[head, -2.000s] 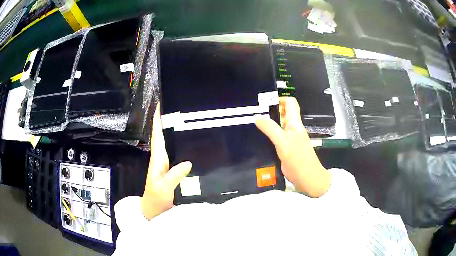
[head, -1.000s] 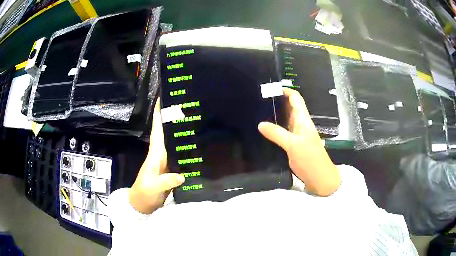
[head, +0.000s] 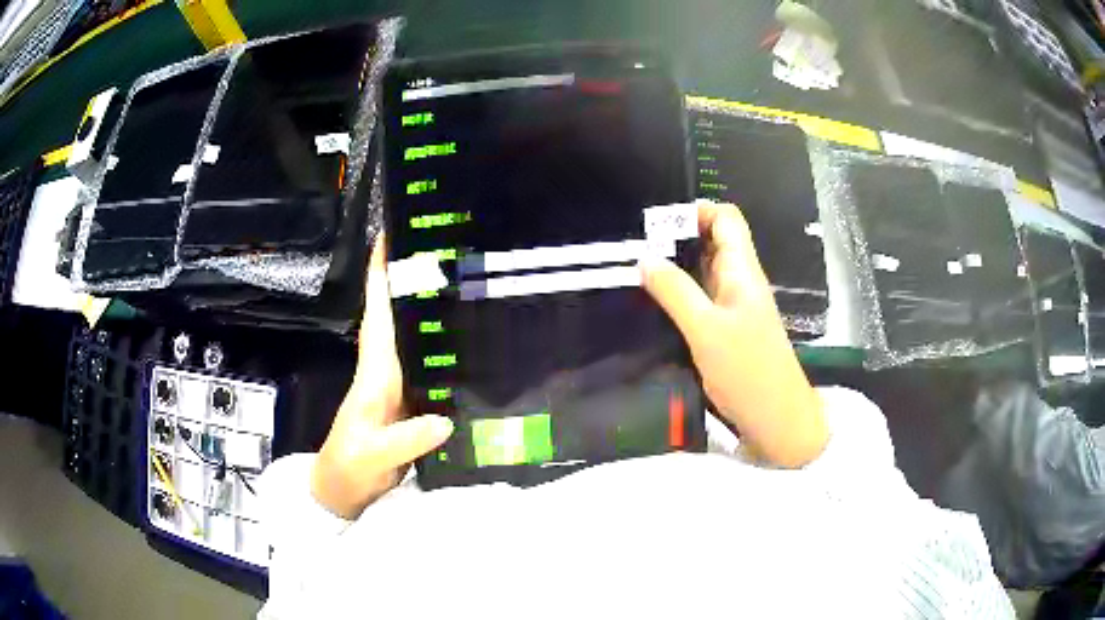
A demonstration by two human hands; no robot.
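Note:
A black tablet [head: 557,345] is held upright in front of me, its lit screen facing me. The screen shows green text lines at the left, two pale horizontal bars across the middle, a green square at lower left and a red strip at lower right. My left hand [head: 378,418] grips the lower left edge, thumb on the front near the green square. My right hand [head: 745,345] grips the right edge, thumb over the front by the bars' right end. A white label [head: 670,223] sticks out at the right edge, another [head: 418,276] at the left. Fingers behind the tablet are hidden.
Stacked foam trays [head: 261,269] with dark tablets stand at left. Another tablet [head: 757,170] with green text lies behind at right, beside more trayed tablets [head: 933,260]. A white panel with round fittings [head: 209,466] is lower left. Paper slips [head: 806,55] lie beyond the yellow edge.
The screen went from two pale bars with an orange square, to a full green list, to bars over the list with a green square. The surroundings shifted slightly right. Both hands keep their hold.

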